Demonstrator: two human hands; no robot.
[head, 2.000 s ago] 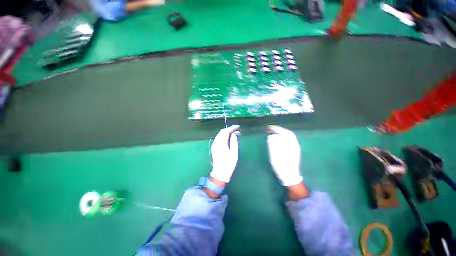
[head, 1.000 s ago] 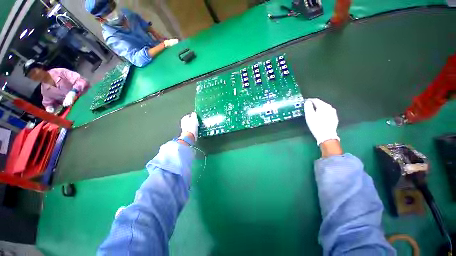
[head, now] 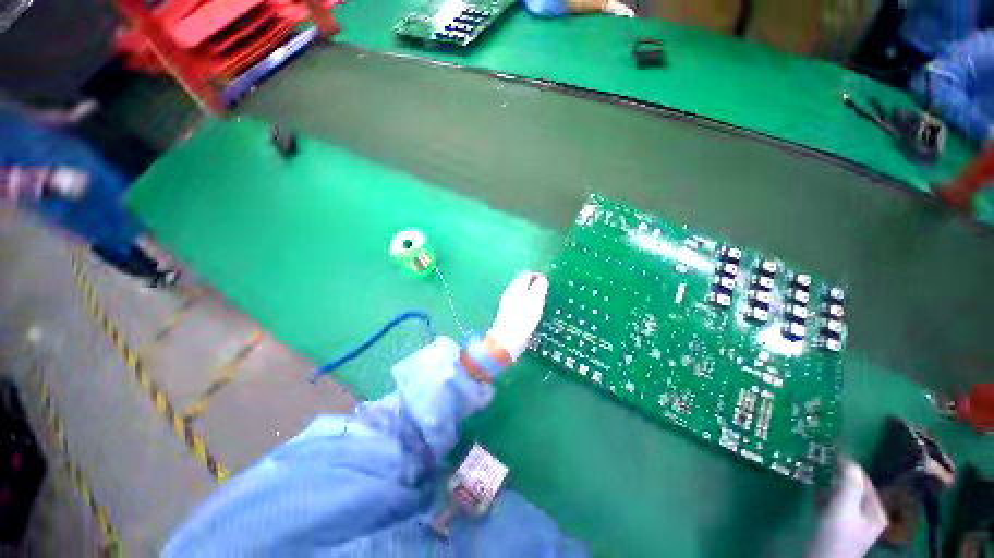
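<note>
A large green circuit board (head: pixel 676 338) lies tilted in view across the conveyor edge and the green mat, with rows of black components at its right. My left hand (head: pixel 517 316), white-gloved with a blue wrist band, holds the board's left edge. My right hand (head: pixel 852 514), white-gloved and blurred near the lower right, is at the board's near right corner; its fingers are partly hidden. A solder spool (head: pixel 412 252) stands on the mat left of my left hand, its thin wire (head: pixel 449 296) running toward that hand.
A blue cord (head: pixel 376 336) lies at the mat's near edge. Dark iron stands (head: pixel 910 463) and a red tube (head: pixel 973 408) are at the right. Red racks (head: pixel 223 49) stand far left. Another person (head: pixel 71 185) is at the left. Another board (head: pixel 452 22) and a black object (head: pixel 649 52) lie across the conveyor.
The view has swung left. The board has come off the belt's middle toward me and over the mat. Both hands, apart from the board two seconds ago, are now at its edges.
</note>
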